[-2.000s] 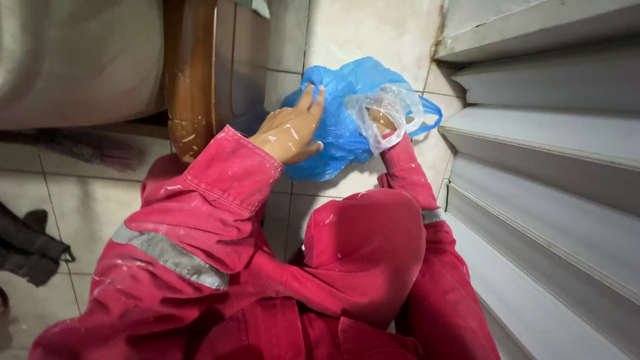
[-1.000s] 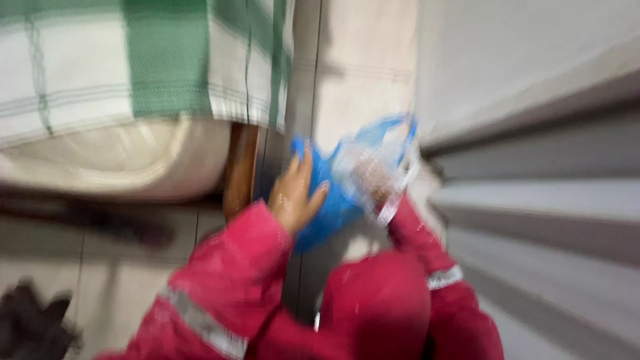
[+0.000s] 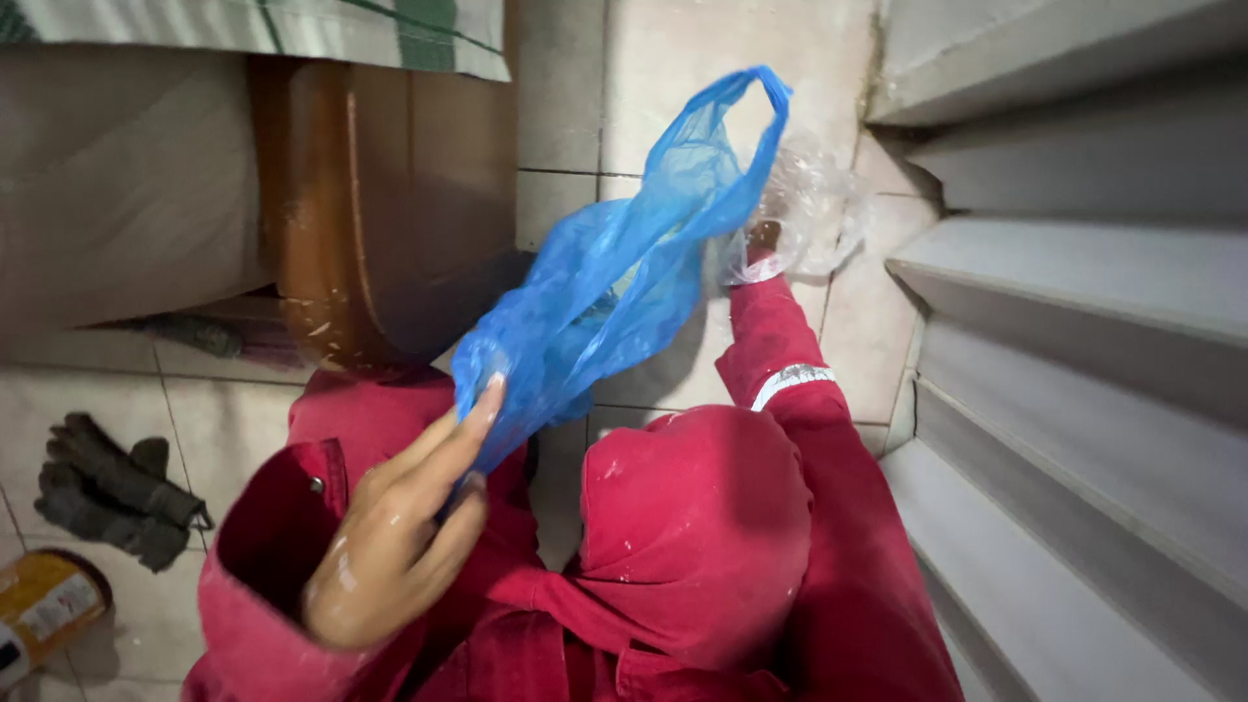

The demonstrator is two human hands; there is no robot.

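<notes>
My left hand (image 3: 405, 522) grips one end of a blue plastic carrier bag (image 3: 604, 292), pinched between thumb and fingers. The bag is stretched out toward the upper right, its looped handle raised above the floor tiles. Beyond it my right hand (image 3: 767, 234) is mostly hidden inside or behind a crumpled clear plastic bag (image 3: 819, 210), which reaches the cuff of the red sleeve. Its fingers cannot be made out. White specks mark my left hand and both red sleeves.
A brown wooden bed frame (image 3: 390, 195) with a mattress and green-and-white cloth (image 3: 429, 29) stands at left. Dark gloves (image 3: 122, 487), a brush (image 3: 210, 336) and a yellow-labelled can (image 3: 49, 609) lie on the tiles. White slatted panels (image 3: 1072, 283) line the right side.
My left hand has drawn back toward my body with an end of the blue bag, which is now stretched out. The clear bag and my right hand are now apart from most of it.
</notes>
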